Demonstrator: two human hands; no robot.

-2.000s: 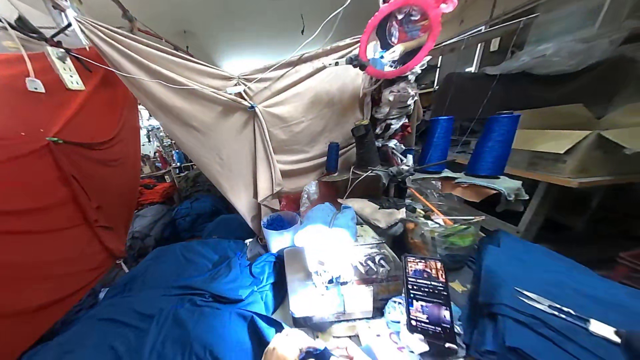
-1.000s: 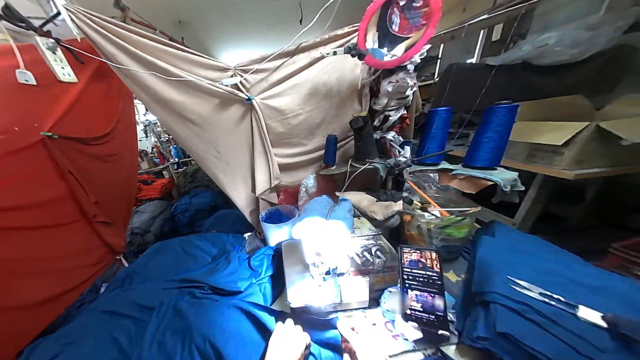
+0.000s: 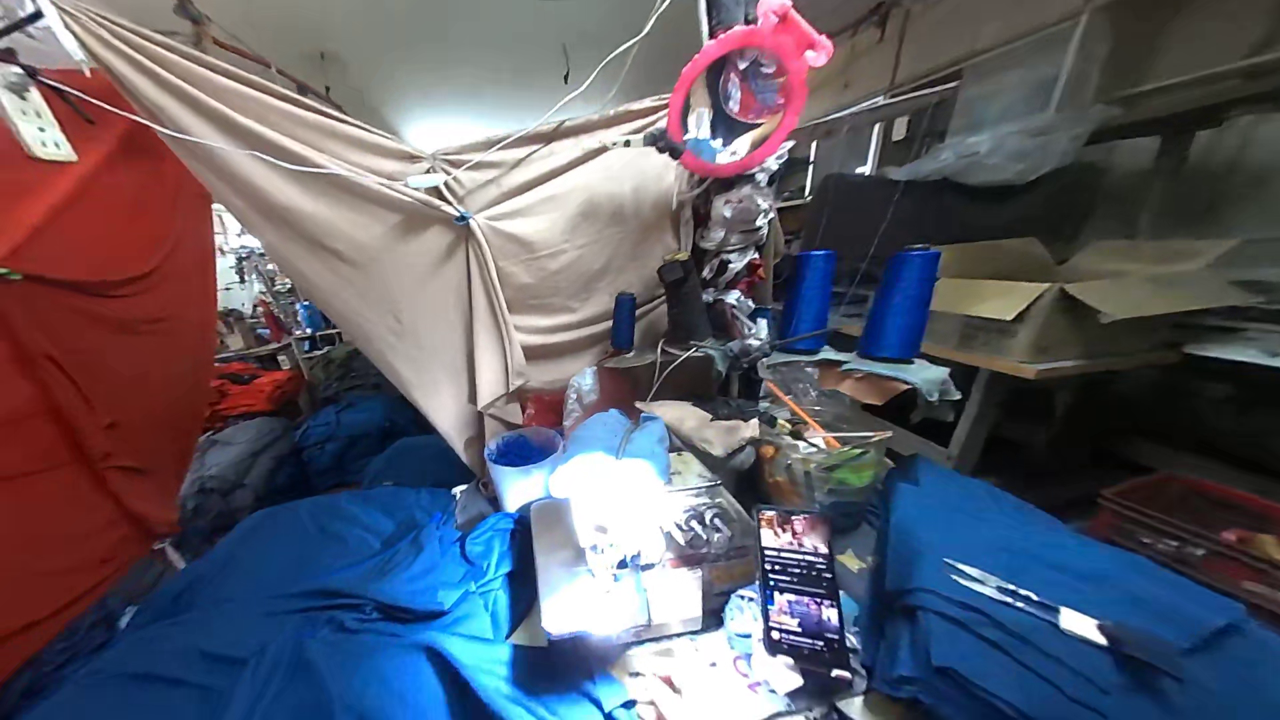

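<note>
Neither of my hands can be made out; the lower middle edge is washed out by glare. An overlock-type sewing machine stands at the centre under a very bright lamp, its needle area hidden by the light. Blue fabric lies in a loose heap left of it and reaches its front. A smartphone with a lit screen leans upright at the machine's right. Farther right, scissors with their blades slightly apart rest on a folded stack of blue fabric.
Behind the machine are a pale cup of blue material and a plastic container with tools. Blue thread cones stand back right, near an open cardboard box. A pink ring hangs above; beige cloth drapes behind.
A second ago, hands showed at the bottom edge, on and beside the blue fabric in front of the machine; they no longer show. The machine, phone and scissors have stayed in place.
</note>
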